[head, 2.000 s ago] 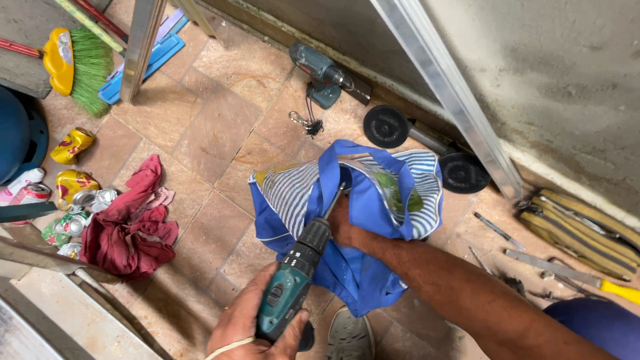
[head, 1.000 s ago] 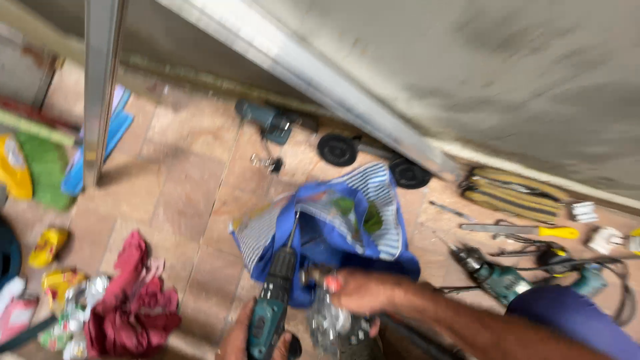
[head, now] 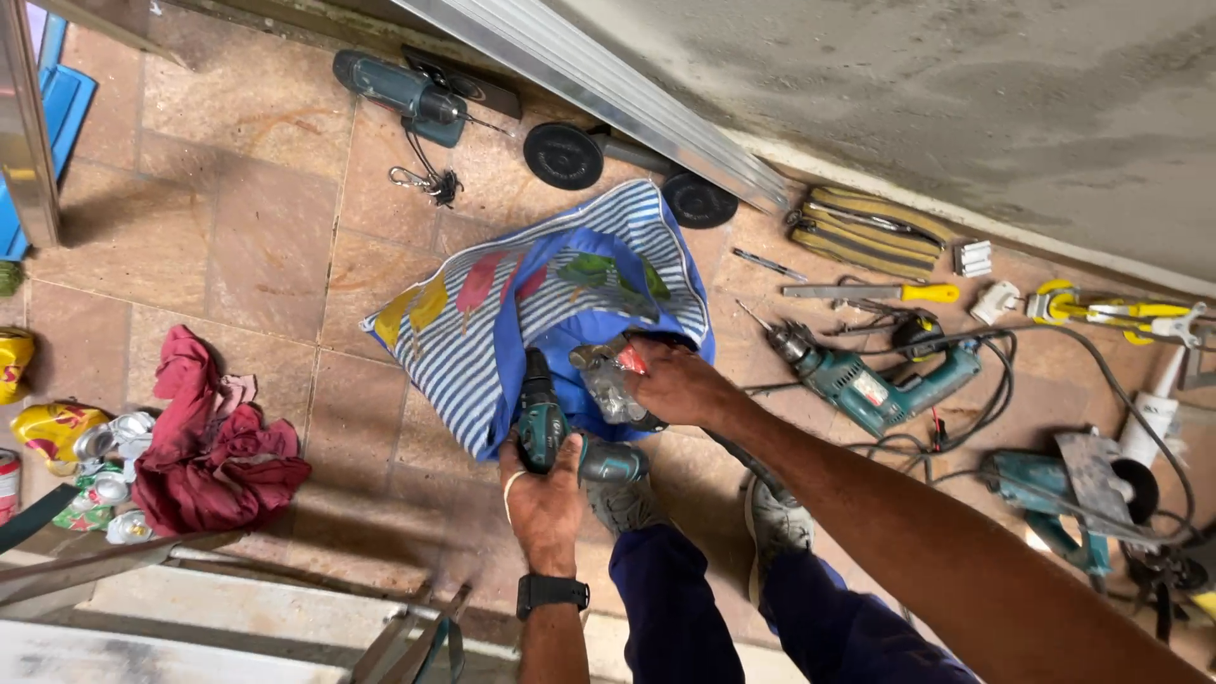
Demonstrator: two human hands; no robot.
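A striped blue-and-white cloth bag [head: 456, 366] with blue handles lies open on the tiled floor. My left hand [head: 546, 494] grips a teal cordless drill [head: 543, 427] at the bag's lower edge, its chuck over the blue cloth. At the bag's mouth my right hand [head: 665, 380] is closed on a clear plastic bag [head: 613, 385] with a red part near the fingers; what it contains is hard to make out.
Another cordless drill [head: 399, 90] and a double suction lifter [head: 563, 157] lie by the wall. At right are a corded drill [head: 864, 385], a yellow-handled file [head: 869, 292], a tool pouch [head: 869, 233] and cables. A red cloth [head: 214, 456] and crushed cans [head: 95, 442] lie left.
My right hand, inside the cloth bag two seconds ago, is now at its mouth with the clear plastic bag. The drill in my left hand has swung to point more straight up the view.
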